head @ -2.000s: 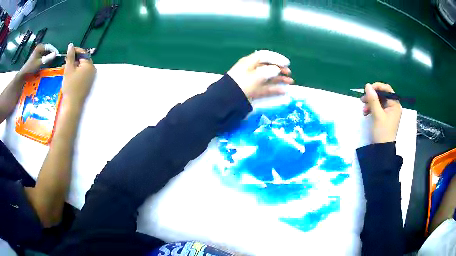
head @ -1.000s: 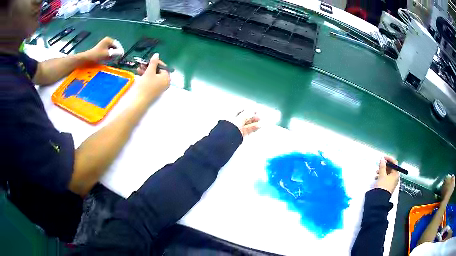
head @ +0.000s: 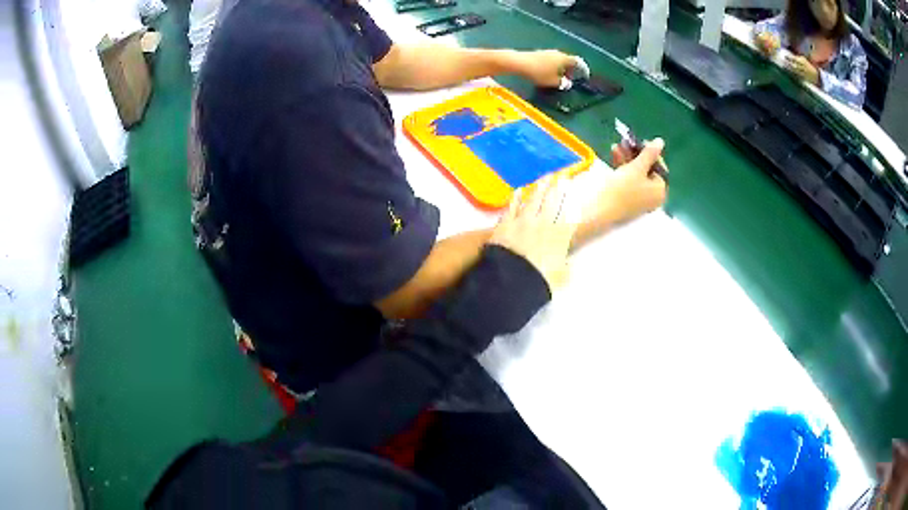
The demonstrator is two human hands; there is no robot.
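Note:
My left hand (head: 539, 227) is open with fingers spread and holds nothing. It lies at the neighbour's bare forearm, below the orange tray (head: 446, 165) holding blue material. The blue heap (head: 787, 460) lies on the white work sheet (head: 657, 319) at the lower right, far from my left hand. A small blurred, skin-brown shape is cut off by the right edge beside the heap. It may be my right hand, but its fingers and any tool cannot be made out.
The neighbour in a dark shirt (head: 309, 189) sits at left, hands over a black phone frame (head: 587, 95) on the green belt (head: 732, 214). Black slotted trays (head: 796, 164) lie beyond. Another person sits across at the upper right. A carton (head: 126, 80) and black tray stand at far left.
The view has swung left, moving the heap to the lower right. My left hand has gone from above the white sheet to the neighbour's forearm. My right hand is no longer clearly visible.

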